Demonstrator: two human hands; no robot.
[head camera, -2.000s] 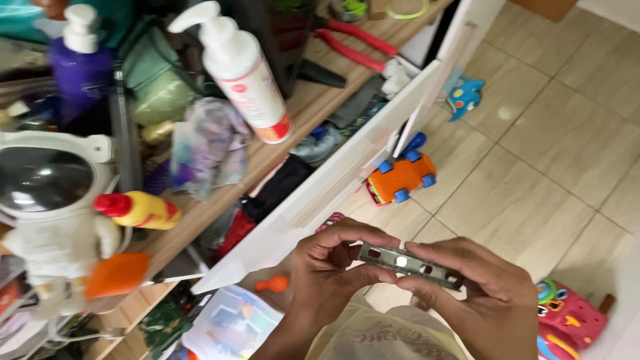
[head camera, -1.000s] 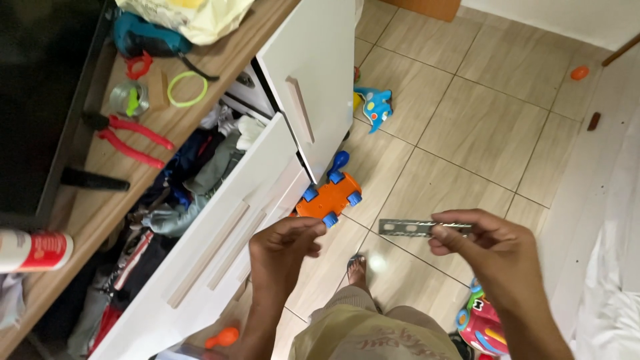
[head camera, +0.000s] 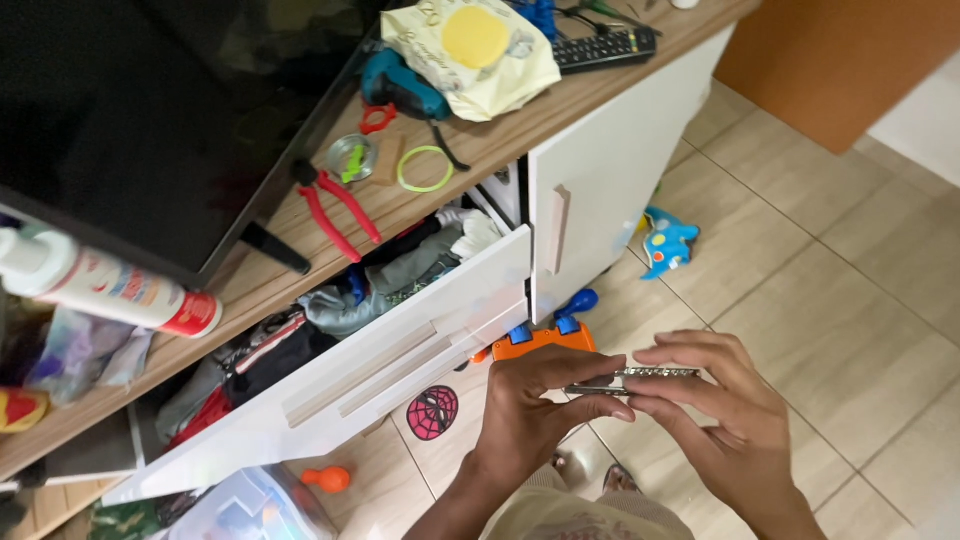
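My left hand (head camera: 544, 405) pinches the near end of a narrow perforated metal piece (head camera: 660, 372) between thumb and fingers. From the other side my right hand (head camera: 720, 420) grips the same piece, its fingers along the edge. The piece is seen almost edge-on, above the floor tiles, with part of it hidden by the fingers. On the wooden dresser top lie red-handled pliers (head camera: 341, 214), a small round dish (head camera: 352, 157), a yellow-green ring (head camera: 425, 169) and a teal and black power tool (head camera: 401, 84).
Below the dresser top, an open drawer (head camera: 450, 300) holds clothes. A television (head camera: 150, 112), a pump bottle (head camera: 112, 281), a wipes pack (head camera: 480, 52) and a remote control (head camera: 606, 49) stand or lie above. Toys, including an orange one (head camera: 544, 341) and a blue one (head camera: 670, 241), are on the tiled floor.
A second ago my right hand alone held the metal piece, with my left hand apart from it. Now both hands are on it. The view has shifted.
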